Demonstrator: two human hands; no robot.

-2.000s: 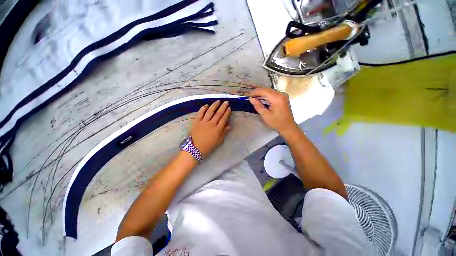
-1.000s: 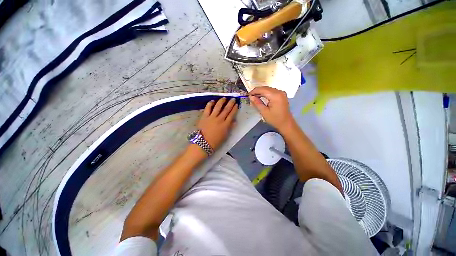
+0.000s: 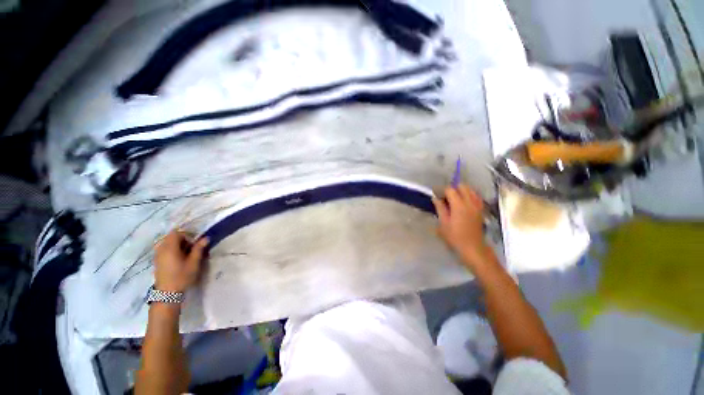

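Note:
A curved navy waistband piece (image 3: 347, 190) with a white upper edge lies on the pale table between my hands. A tiny brand label (image 3: 293, 200) sits on it, left of its middle. My left hand (image 3: 179, 258), with a watch at the wrist, holds its left end. My right hand (image 3: 462, 218) is at its right end, with a blue-violet marking pen (image 3: 458, 171) sticking up from the fingers. The fingertips at both ends are slightly blurred.
Striped unpressed waistbands (image 3: 286, 108) lie beyond the piece, with a dark curved stack (image 3: 185, 50) behind them. A steam iron (image 3: 571, 158) stands at the right on its stained iron rest (image 3: 536, 214). Yellow cloth (image 3: 656, 270) is at far right. A scrap bundle (image 3: 116, 171) lies at left.
My left hand has moved from the right part of the waistband to its left end. The pen now points up from my right hand. The view has shifted, showing more of the table's far side.

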